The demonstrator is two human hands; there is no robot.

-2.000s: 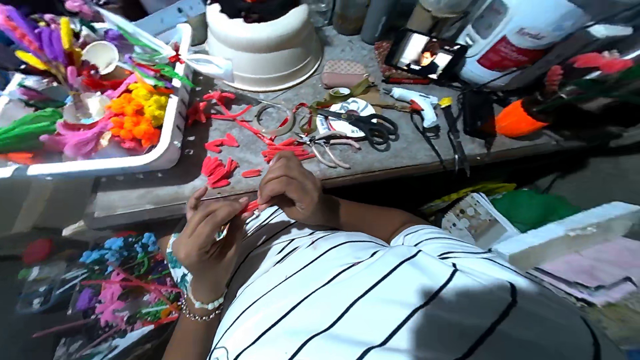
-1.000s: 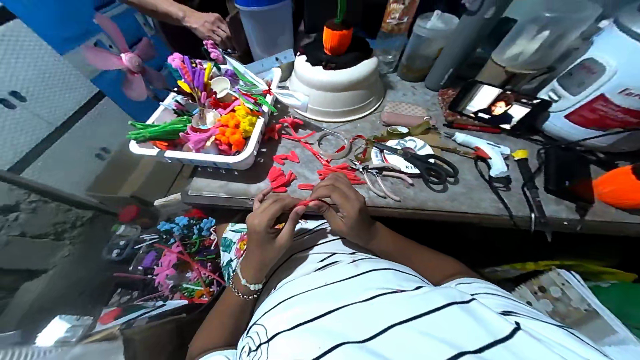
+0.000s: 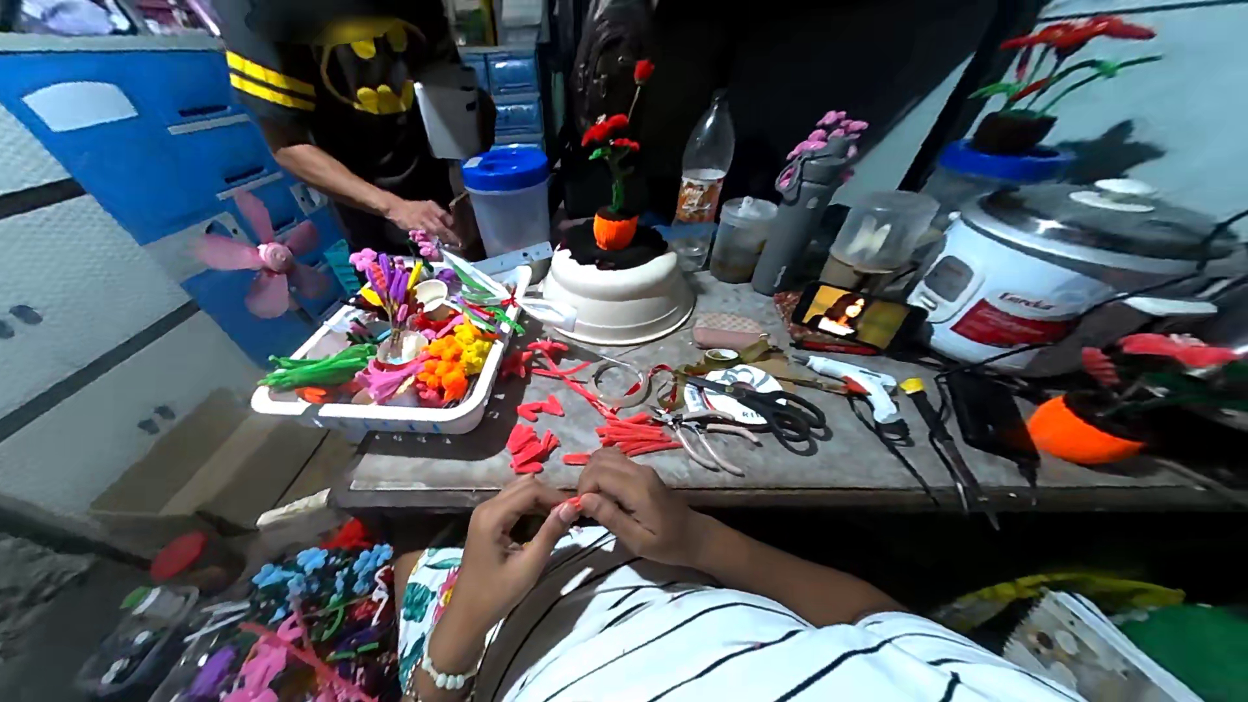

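My left hand (image 3: 517, 546) and my right hand (image 3: 643, 502) meet at the table's front edge, their fingertips pinching a small red fuzzy piece (image 3: 574, 503) between them. Just beyond lie short red pipe-cleaner pieces (image 3: 639, 434) and, to their left, folded red pieces (image 3: 531, 447). Longer red stems (image 3: 580, 385) run farther back. Pliers (image 3: 704, 444) with pale handles, black-handled scissors (image 3: 780, 414), a white ribbon spool (image 3: 736, 395) and a coil of wire (image 3: 621, 383) rest right of them. A white glue gun (image 3: 858, 380) is farther right.
A white plastic basket (image 3: 458, 417) of colourful pipe-cleaner flowers stands at the left. Behind are an upturned cream basin (image 3: 619, 297) bearing a small flower pot (image 3: 615, 231), a phone (image 3: 858, 317) and a rice cooker (image 3: 1053, 263). Another person's hand (image 3: 424, 219) is beyond the basket.
The view has tilted up and swung left, bringing more of the other person into sight. My hands stay together around the small red piece.
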